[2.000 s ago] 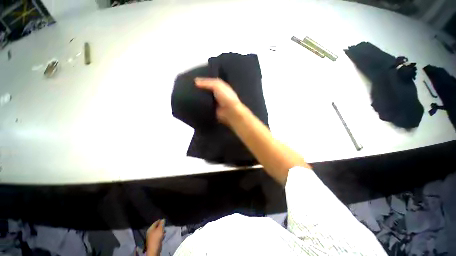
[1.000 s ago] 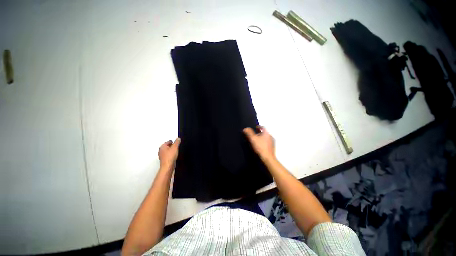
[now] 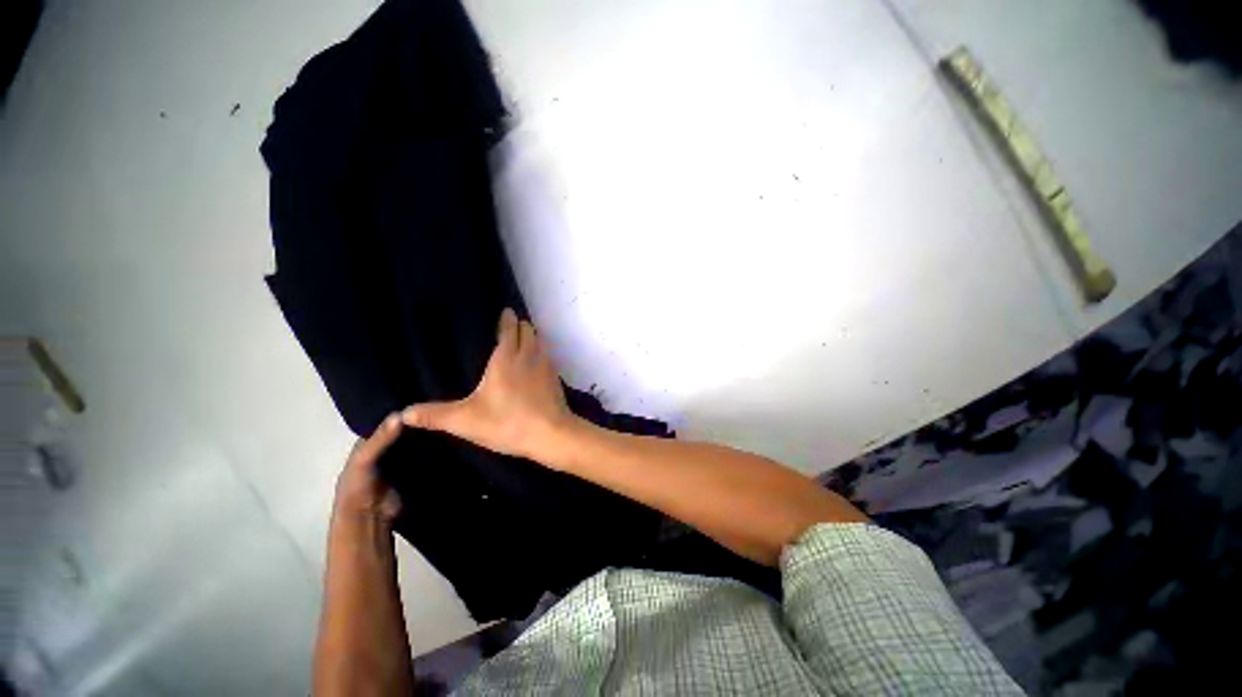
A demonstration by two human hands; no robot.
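Note:
A long pile of black cut garment panels (image 3: 388,204) lies on the white table, from the top of the picture down to the wearer's waist. My left hand (image 3: 369,477) is at the pile's left edge, its fingers curled at the cloth, partly hidden. My right hand (image 3: 511,402) lies across the pile from the right, thumb stretched toward my left hand and fingers on the cloth. The thumb and left fingertips nearly meet. How firmly either hand grips the cloth cannot be told.
A yellowish bar (image 3: 1031,174) lies on the white table (image 3: 681,204) at the right. A short brownish stick (image 3: 56,376) lies at the far left beside pale sheet material. Paper and fabric scraps (image 3: 1049,477) cover the floor at the lower right.
The view has turned and moved closer. The pile now slants and bends instead of lying straight. My hands have come from its two sides to nearly together, my right hand now over the cloth.

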